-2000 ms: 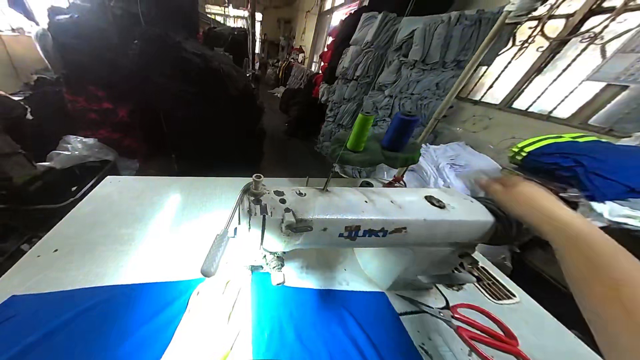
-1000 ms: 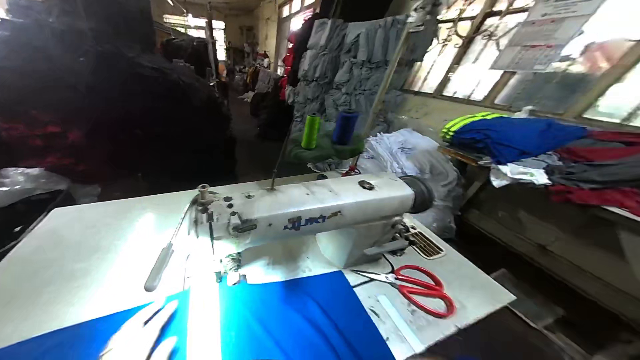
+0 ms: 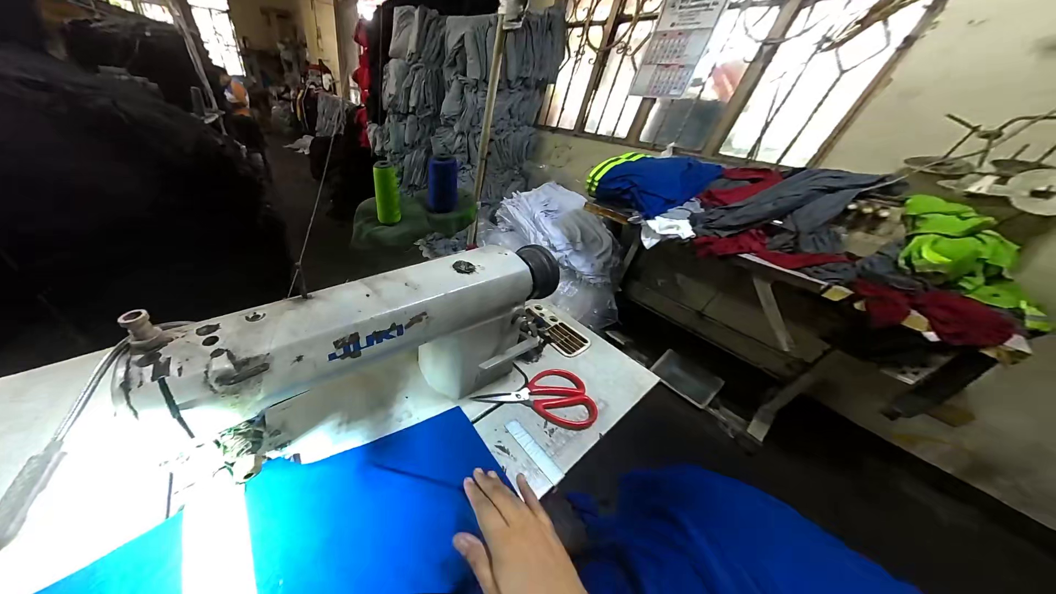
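My right hand (image 3: 513, 528) lies flat on the right edge of a blue fabric panel (image 3: 363, 503), fingers slightly apart, gripping nothing. My left hand is out of view. The panel, with a bright white strip (image 3: 216, 536) on its left part, lies on the table by the needle area of a white Juki sewing machine (image 3: 363, 330). Red-handled scissors (image 3: 544, 398) rest on the table behind my hand, blades pointing left. Between them and my hand is a pale ruler-like strip (image 3: 532, 452). More blue fabric (image 3: 726, 528) bunches at the lower right, below the table's edge.
Green (image 3: 386, 194) and blue (image 3: 442, 185) thread cones stand behind the machine. White bagged cloth (image 3: 561, 231) sits behind the handwheel (image 3: 539, 271). A side bench (image 3: 767, 272) at the right bears blue, gray, red and lime garments.
The view has swung right. The right hand, at the handwheel two seconds ago, is now on the blue panel. A hand seen on the cloth at lower left one second ago is out of view.
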